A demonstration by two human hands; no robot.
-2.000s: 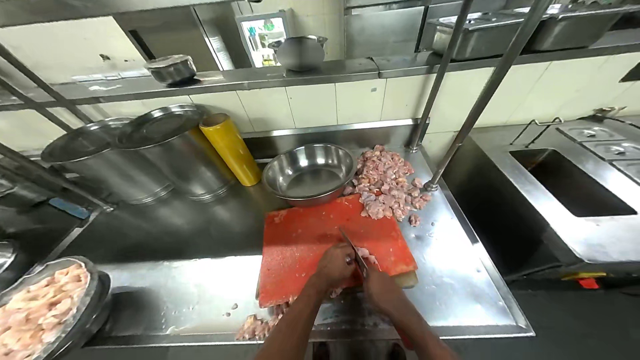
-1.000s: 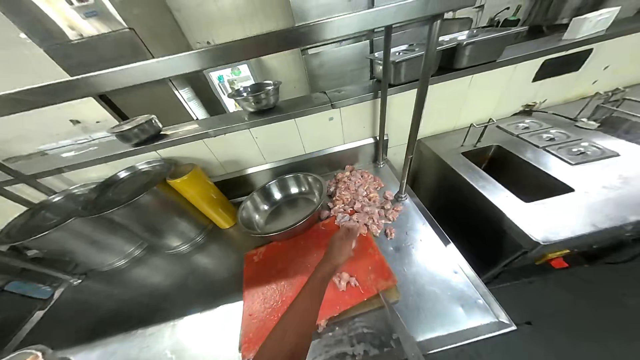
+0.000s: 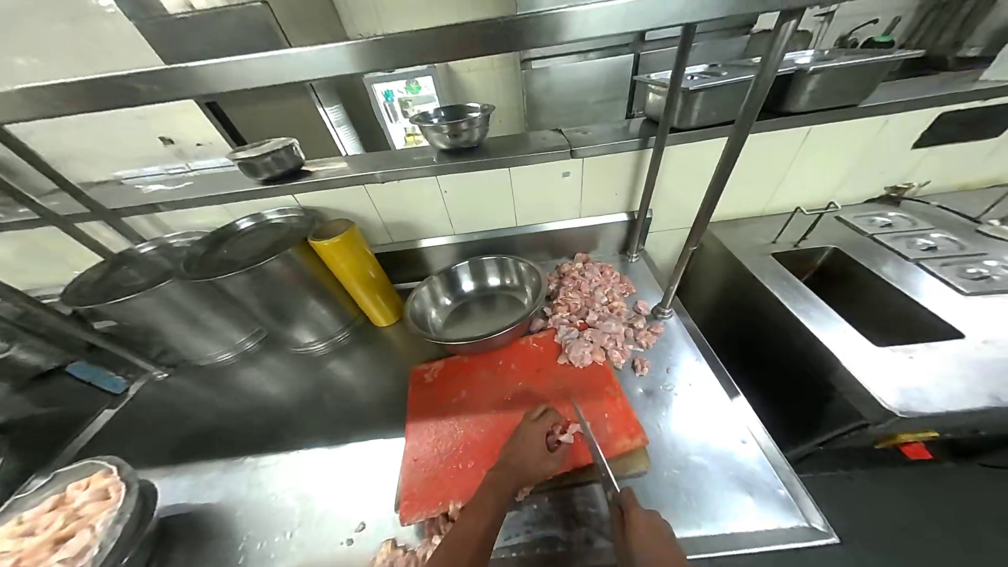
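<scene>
My left hand (image 3: 535, 447) holds a small piece of raw meat (image 3: 564, 433) on a red cutting board (image 3: 472, 417). In my right hand (image 3: 642, 528) is a knife (image 3: 597, 450), its blade over the board's right part and its tip just right of the meat. Behind the board's right side lies a heap of cut raw meat pieces (image 3: 598, 311). An empty steel bowl (image 3: 476, 303) stands behind the board, beside the heap. More raw meat (image 3: 402, 553) lies at the board's near left corner, partly hidden by my left forearm.
Two large lidded steel pots (image 3: 272, 276) and a yellow cylinder (image 3: 358, 272) stand at the back left. A container of pale raw meat (image 3: 63, 516) is at the lower left. Metal shelf posts (image 3: 728, 165) rise at the right, before a counter with a rectangular opening (image 3: 866, 295).
My left hand has come back from the meat heap to the front of the board. The knife, lower right a second ago, is now over the board beside the held piece.
</scene>
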